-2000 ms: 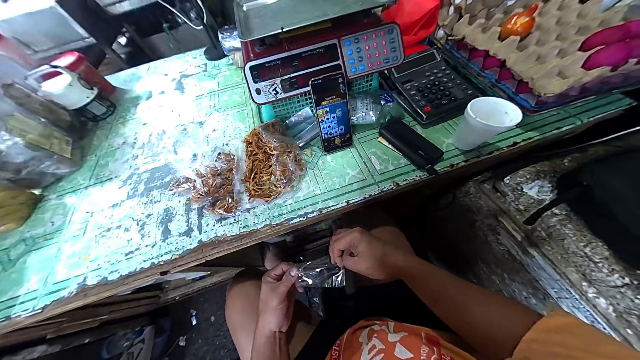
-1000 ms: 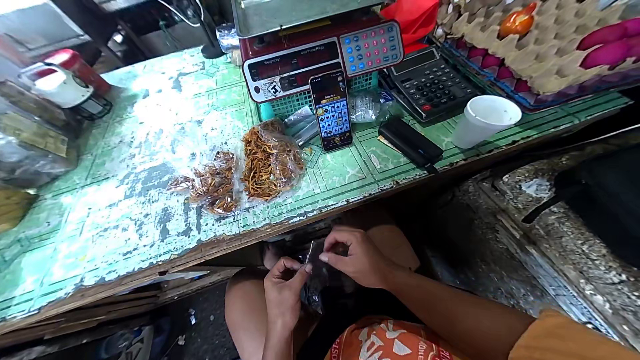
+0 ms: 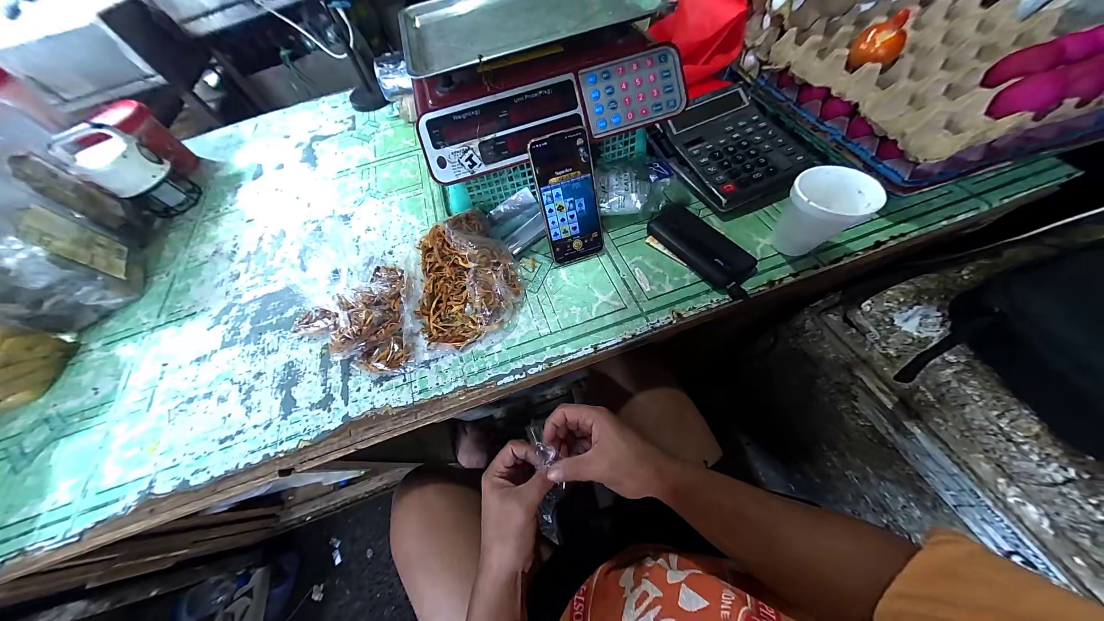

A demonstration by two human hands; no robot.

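Below the table's front edge, over the lap, my left hand (image 3: 516,492) and my right hand (image 3: 604,453) meet, fingertips close together. Between them both pinch a small clear plastic bag (image 3: 545,455), whose lower part hangs beneath the fingers and is partly hidden. On the green table (image 3: 250,362) lies a clear bag of thin brown dried strips (image 3: 466,280). Touching its left side, or nearly so, is a heap of small bags of brown dried pieces (image 3: 371,323). A lit smartphone (image 3: 567,197) stands upright against the front of a red digital scale (image 3: 509,129).
Right of the phone are a black power bank or case (image 3: 703,248), a desk calculator (image 3: 733,151) and a white foam cup (image 3: 826,211). Egg trays (image 3: 923,95) fill the back right. Red-and-white jars or jugs (image 3: 121,155) and plastic bags (image 3: 69,250) stand at the left.
Two seconds ago the hands held the clear plastic spread out between them; now they are closer together with it bunched at the fingertips. The things on the table have not moved.
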